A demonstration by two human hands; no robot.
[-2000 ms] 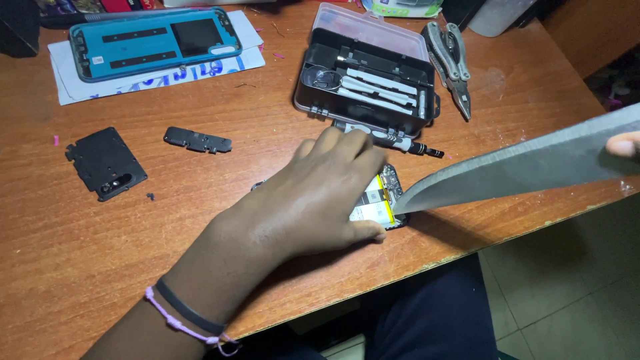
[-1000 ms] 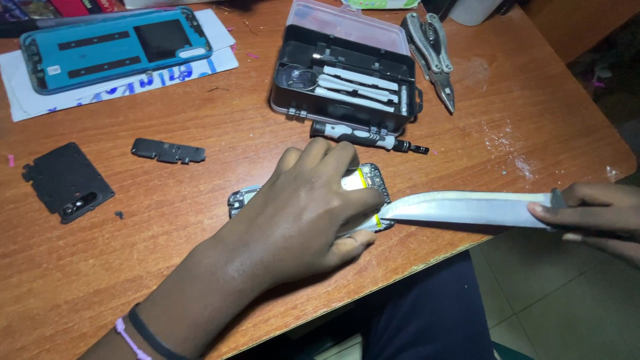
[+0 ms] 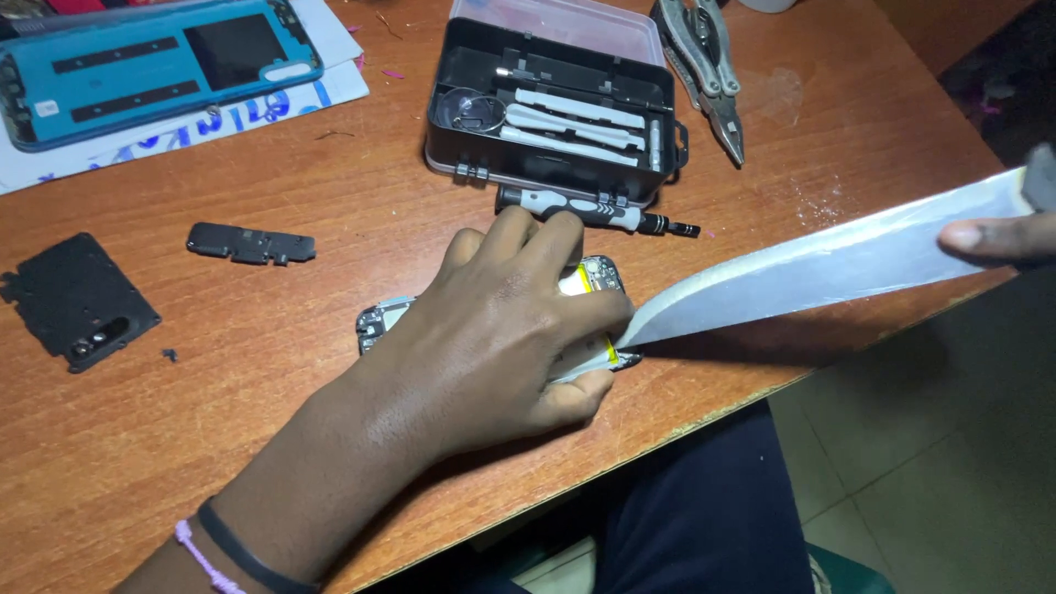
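Note:
An opened smartphone (image 3: 606, 276) lies on the wooden table near its front edge, its circuit board and a battery (image 3: 587, 356) with yellow edging exposed. My left hand (image 3: 520, 322) grips the phone from above, fingers over the far side and thumb at the near side, hiding its middle. At the right edge, my right hand (image 3: 1002, 238) holds a large knife (image 3: 808, 268) near its handle, one finger along the blade. The knife's tip meets the phone's right end beside the battery; the exact contact is hidden by my left fingers.
Beyond the phone lie a precision screwdriver (image 3: 586, 210), an open black tool case (image 3: 549, 157) and a multi-tool with pliers (image 3: 705, 66). Leftward are a black phone cover plate (image 3: 78, 297), a small black part (image 3: 250, 243), and a blue phone back cover (image 3: 153, 74) on paper.
The knife was lower and flatter one second ago; its handle end is now raised, with the tip still at the phone. My left hand stays on the phone.

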